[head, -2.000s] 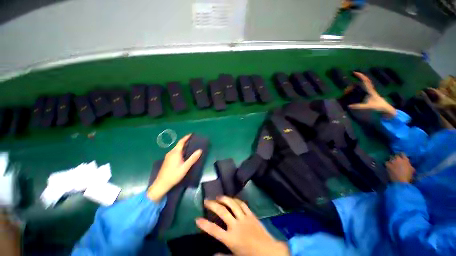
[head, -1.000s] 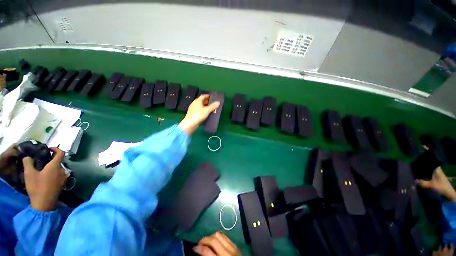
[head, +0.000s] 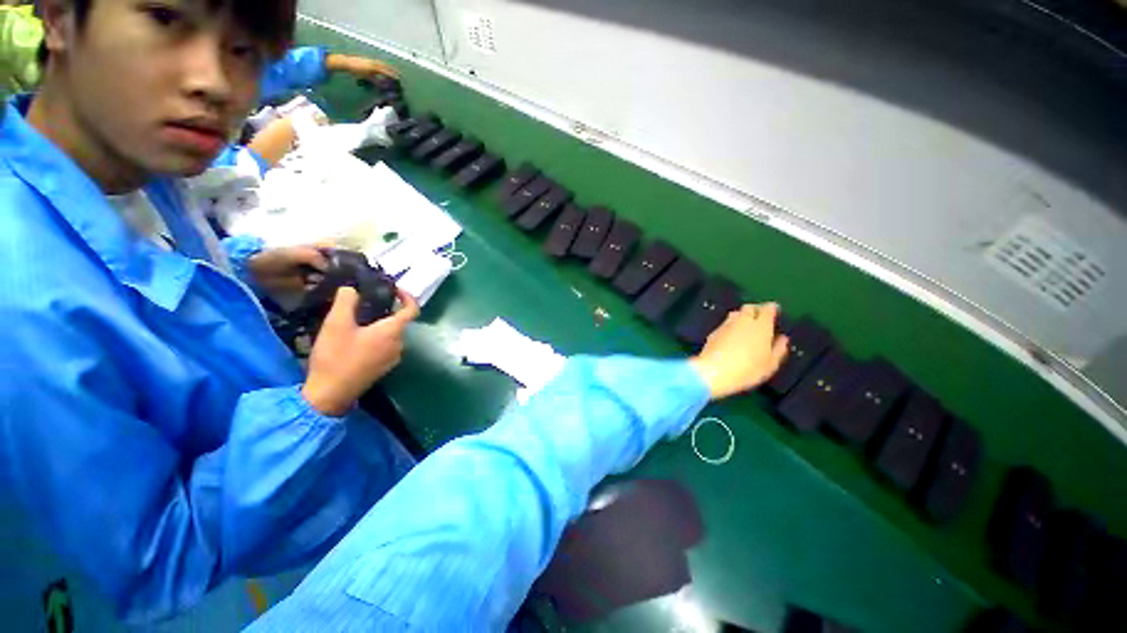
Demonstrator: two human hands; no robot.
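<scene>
My left hand (head: 744, 351) reaches over the row of black box pieces on the green belt, between a box on its left (head: 708, 312) and one on its right (head: 803, 352). Its fingers are bent and touch or nearly touch these boxes; whether they grip one is hidden. The boxes show small gold marks. A flat dark piece (head: 630, 544) lies on the green bench below my sleeve, partly hidden by it. My right hand is not in view.
A pale ring (head: 713, 440) and white cards (head: 517, 354) lie on the bench. At left, a person in a blue smock (head: 136, 433) holds a black device (head: 352, 282) beside white sheets (head: 346, 204). More dark pieces show at the bottom edge.
The view has turned left, bringing the neighbour into sight. My left hand no longer visibly holds up a box. My right hand and most of the heap have left the picture.
</scene>
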